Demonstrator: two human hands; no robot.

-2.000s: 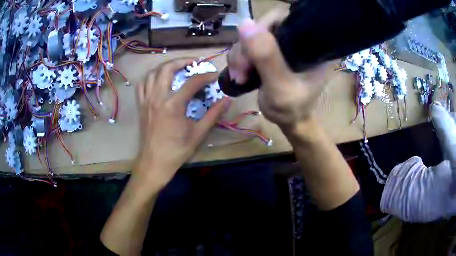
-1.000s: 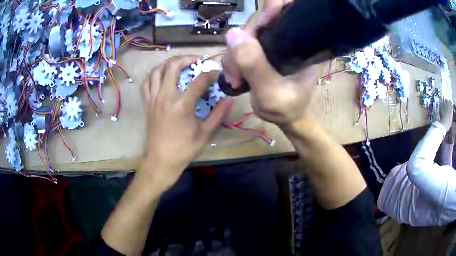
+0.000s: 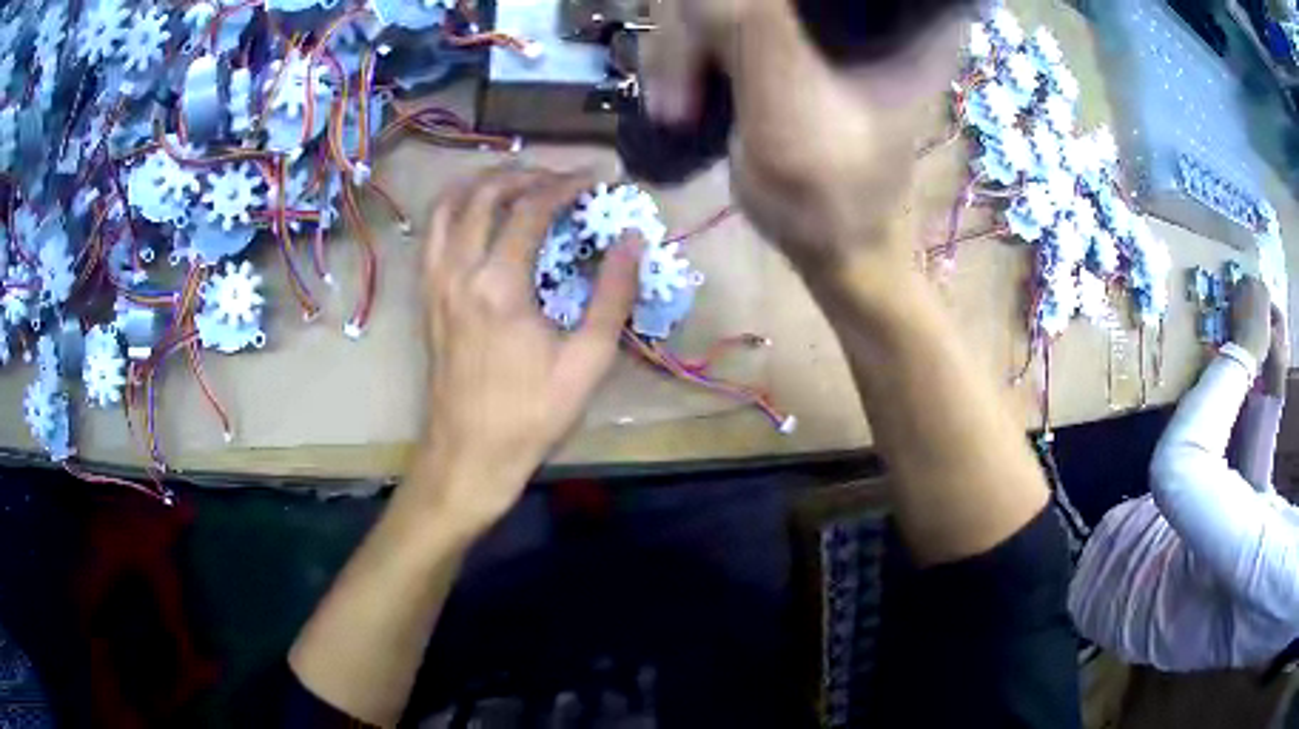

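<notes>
My left hand (image 3: pixel 520 335) lies on the board with thumb and fingers around a small cluster of geared motors (image 3: pixel 620 214) with white star wheels. Their thin red and dark leads (image 3: pixel 705 382) trail right to a white connector. My right hand (image 3: pixel 812 157), blurred, grips the black electric screwdriver (image 3: pixel 677 143) above and to the right of the cluster. The driver's tip is at the front of the silver metal box (image 3: pixel 549 111), apart from the motors. Its upper body is cut off by the top edge.
A large tangled motor pile (image 3: pixel 235 200) covers the left side. A smaller motor group (image 3: pixel 1054 185) lies at right, beside a clear plastic tray or bag (image 3: pixel 1175 128). Another person's light sleeve (image 3: pixel 1211 442) and hand are at far right. The board's front edge (image 3: pixel 655 463) runs below my left wrist.
My right hand has raised the screwdriver up and away from the motors, towards the metal box. The motor cluster under my left hand is now more exposed. The view has shifted slightly.
</notes>
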